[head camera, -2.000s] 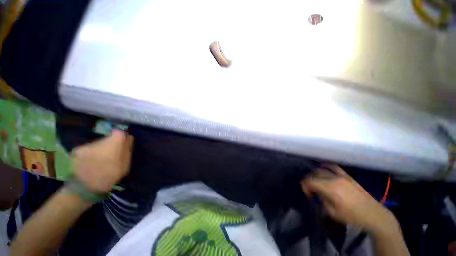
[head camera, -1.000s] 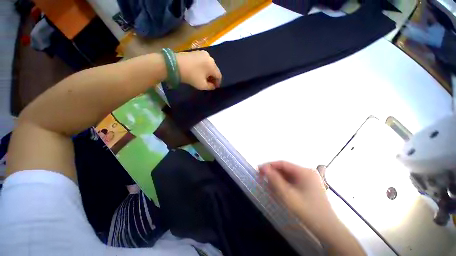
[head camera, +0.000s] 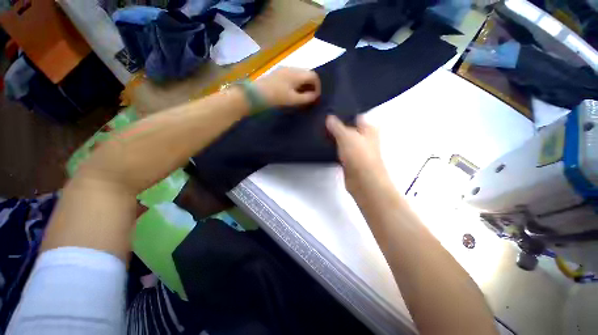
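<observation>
A long black cut panel (head camera: pixel 400 72) lies across the upper left of the white machine table, with its near end over the front edge. My left hand (head camera: pixel 293 87) is on the upper side of the cloth, fingers curled; its grip is blurred. My right hand (head camera: pixel 354 141) pinches the cloth's near edge, thumb and finger apart from my left hand. A part of the cloth between the hands is lifted and blurred. More black cloth (head camera: pixel 229 275) hangs over my lap.
The sewing machine head (head camera: pixel 544 170) stands at the right, with its needle area (head camera: pixel 518 239) away from the cloth. A brown board with orange-yellow tape (head camera: pixel 279 52) and denim-blue cloth (head camera: pixel 174 46) lie at the upper left. A green printed cloth (head camera: pixel 157 245) is below the table edge.
My right hand has moved from the table's front edge up to the panel and taken hold of its edge. My left hand has shifted slightly right. The cloth between them is now raised.
</observation>
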